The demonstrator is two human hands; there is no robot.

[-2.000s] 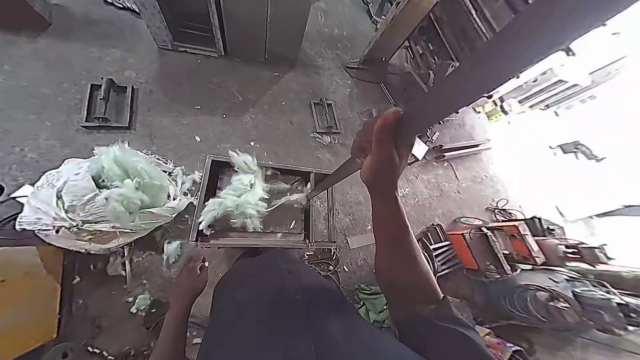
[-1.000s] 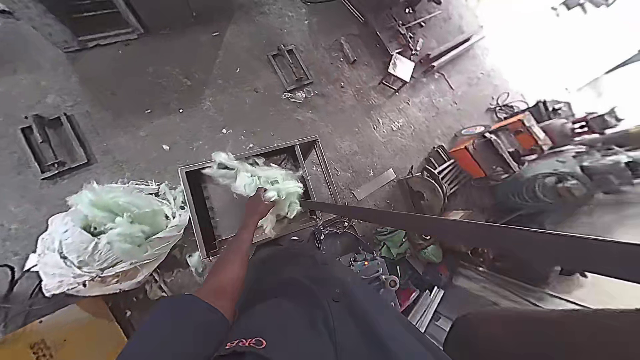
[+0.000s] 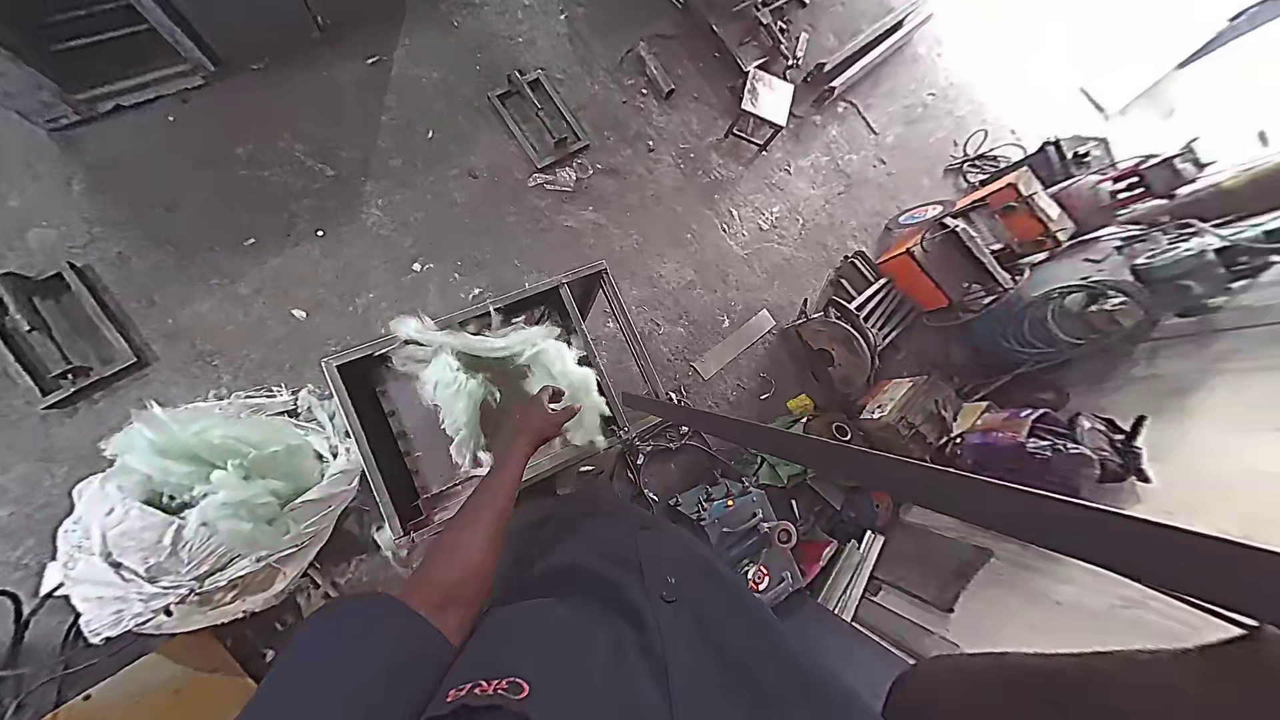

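Pale green fibrous wool lies in a loose arch inside a rectangular metal frame on the floor. My left hand is over the frame among the wool, fingers curled; whether they grip any fibres is unclear. A long flat metal bar slants from the frame's right corner to the lower right edge of the view. My right hand is out of view; only its dark sleeve shows at the lower right, below the bar. More of the green wool fills an open white sack left of the frame.
Small metal frames lie on the floor ahead and at far left. A flat metal strip is right of the large frame. Orange machines, coiled cable, a grey device with knobs and assorted scrap crowd the right side.
My left hand has moved from beside the frame to the wool inside it. The wool is now more spread out. My right hand, earlier on the bar, has left the view; the bar has swung lower.
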